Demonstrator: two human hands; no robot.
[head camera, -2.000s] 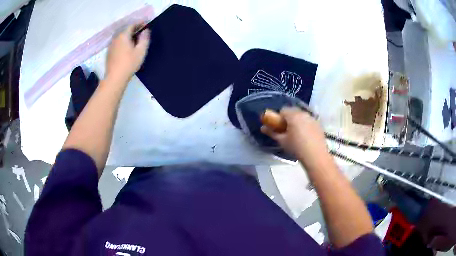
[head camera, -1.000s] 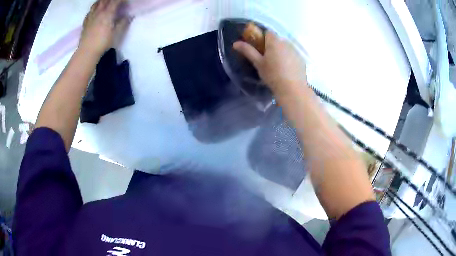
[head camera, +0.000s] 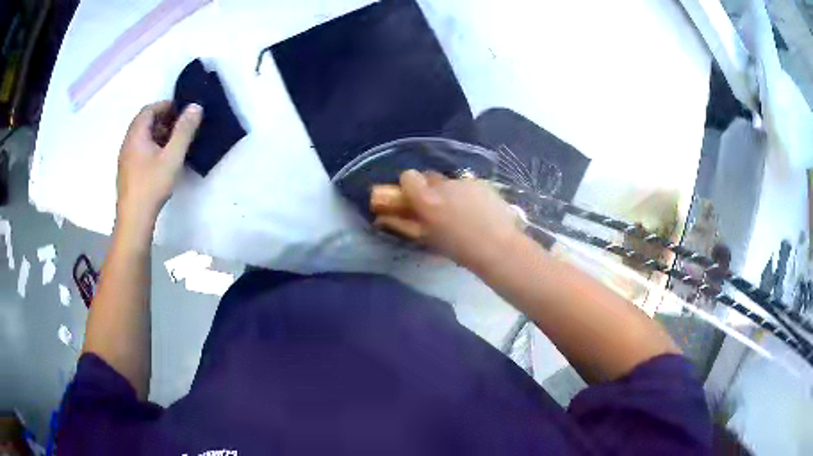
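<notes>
My right hand (head camera: 437, 214) is closed around the orange-brown handle of the steam iron (head camera: 357, 183). The iron lies over the lower edge of a plain dark panel (head camera: 374, 80), near the table's front edge. A pocket panel with a pale outlined bow (head camera: 557, 156) lies to the right, touching or under the dark panel's edge; hose and arm hide its lower part. My left hand (head camera: 159, 147) grips a small dark folded fabric piece (head camera: 209, 120) between thumb and fingers at the left of the table.
The white padded pressing table (head camera: 267, 214) has a pale pink strip (head camera: 134, 53) at its upper left. Black-and-white hoses (head camera: 642, 240) run from the iron to the right. Scraps lie on the grey floor at left. A brown stain shows at the table's right.
The iron has moved down and left, from the plain panel's upper right to its lower edge. My left hand has come down from the pink strip and taken hold of the small dark piece.
</notes>
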